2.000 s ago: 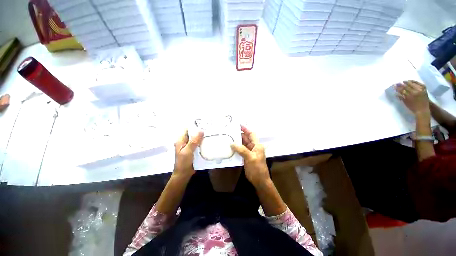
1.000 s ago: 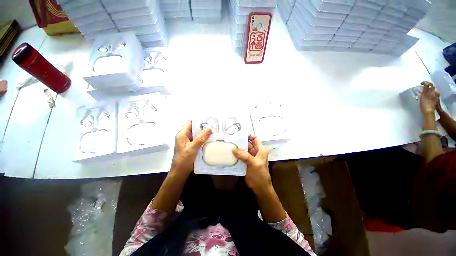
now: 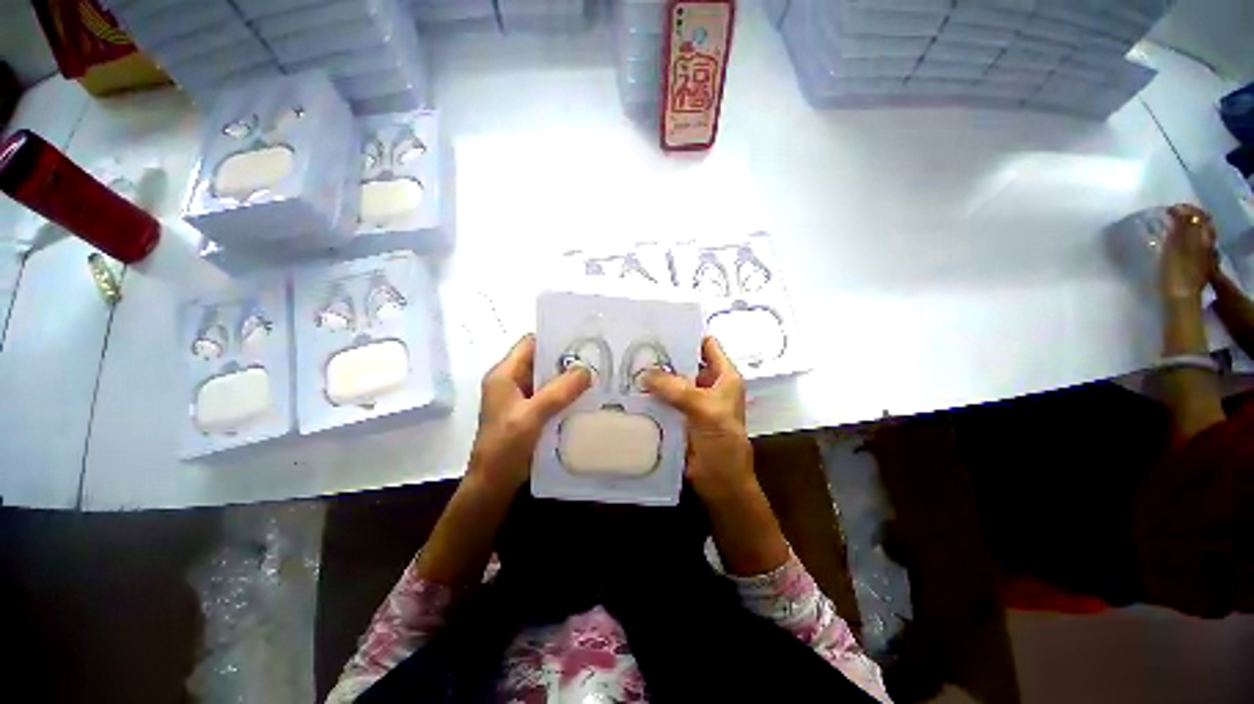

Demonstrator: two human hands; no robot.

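Observation:
A pale white blister tray [image 3: 615, 487] is held near the table's front edge, over my lap. A cream-white charging case [image 3: 611, 440] sits in its lower recess. Two earbuds [image 3: 646, 367] sit side by side in its upper recesses. My left hand [image 3: 516, 417] grips the tray's left side, with the thumb on the left earbud. My right hand [image 3: 708, 417] grips the right side, with the thumb on the right earbud. Two more trays lie flat just behind, one with its case and earbuds [image 3: 747, 334] showing, the other partly hidden by the held tray.
Filled trays [image 3: 369, 371] and a tray pile [image 3: 257, 172] stand left. Tall stacks [image 3: 963, 62] line the back, with a red-bordered phone [image 3: 696, 80]. A red cylinder [image 3: 80, 197] lies far left. A co-worker's hands [image 3: 1185, 255] are at right. Clear plastic [image 3: 255, 591] lies below the table.
My thumbs have moved up from the case area to the earbuds. The view has shifted, and the trays behind the held one show more clearly. The co-worker's hands have come together.

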